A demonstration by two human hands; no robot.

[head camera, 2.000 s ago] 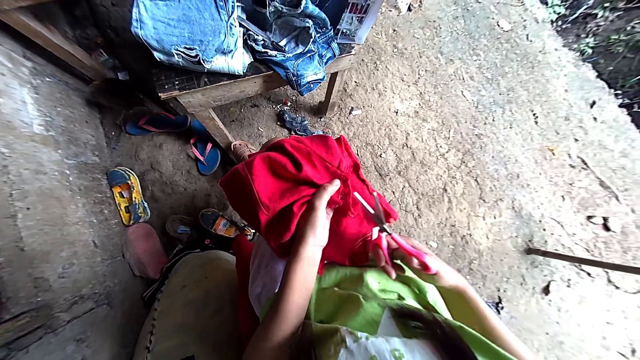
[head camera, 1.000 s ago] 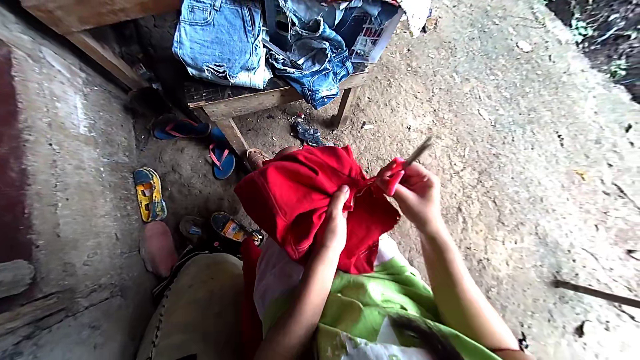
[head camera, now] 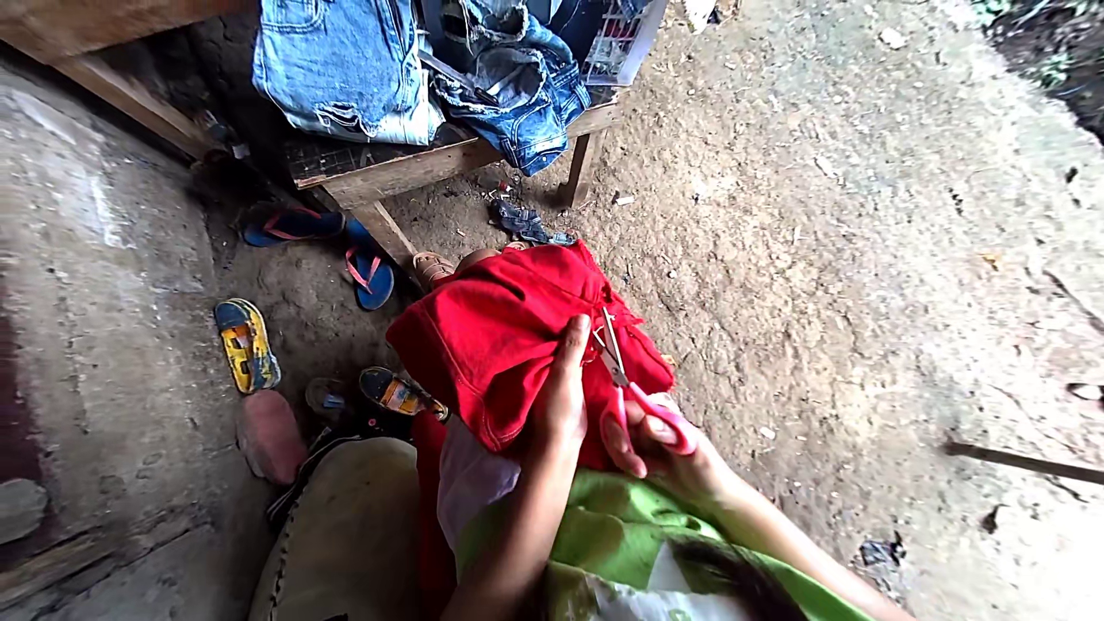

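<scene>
Red cloth (head camera: 492, 336), which looks like a garment with stitched seams, lies bunched over my lap. My left hand (head camera: 562, 388) grips it, thumb on top, the fingers hidden beneath the fabric. Pink-handled scissors (head camera: 619, 379) are in my right hand (head camera: 668, 440), with fingers through the loops. Their blades are parted and point away from me, against the red cloth just right of my left thumb. Loose threads show along the cloth's edge near the blade tips.
Ahead, a wooden bench (head camera: 414, 168) bears folded jeans (head camera: 341, 69), frayed denim (head camera: 517, 86) and a plastic crate (head camera: 617, 43). Blue flip-flops (head camera: 371, 276), a yellow-and-blue sandal (head camera: 247, 345) and other footwear lie at the left. A thin stick (head camera: 1026, 461) rests on the ground at the right.
My right hand was raised off to the right with the scissors a second ago; it has come back down to the cloth, and the blades are now spread. My left hand has kept its hold.
</scene>
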